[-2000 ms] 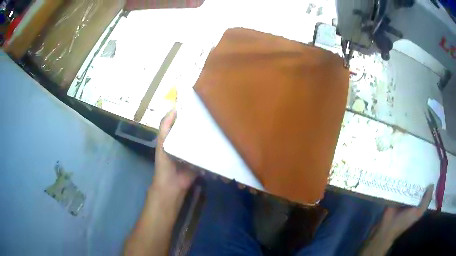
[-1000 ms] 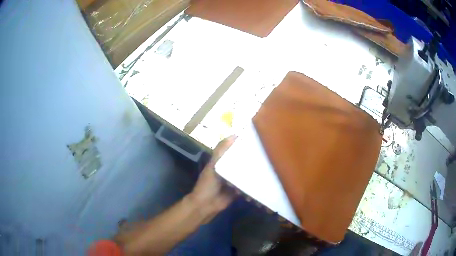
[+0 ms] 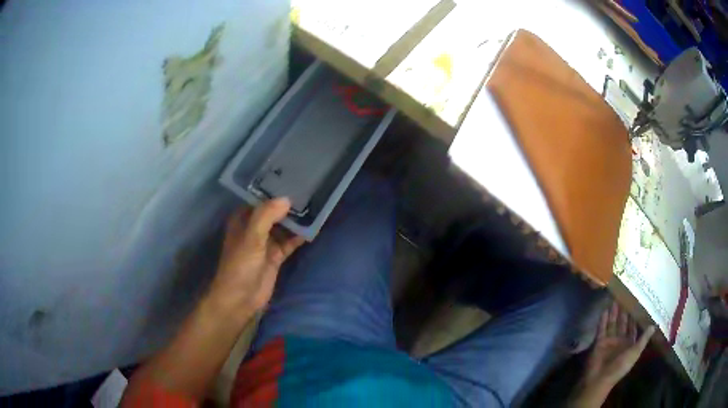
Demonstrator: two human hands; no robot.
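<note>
My left hand grips the front wall of an open grey drawer under the table's left edge. Inside the drawer lie a red item at the back and small dark metal pieces near the front. My right hand is open with fingers apart at the table's front edge, lower right, holding nothing. The tan-orange leather panel lies on the table over a white sheet, its right corner by the needle area of the machine head.
Red-handled snips lie on the table at the right near a small white paper scrap. A narrow brown-grey strip lies at the table's left. A pale blue surface fills the left. My legs are below the table.
The view has swung left and down. My left hand has left the white sheet's edge and moved to the drawer, now pulled out. The panel still lies by the machine head.
</note>
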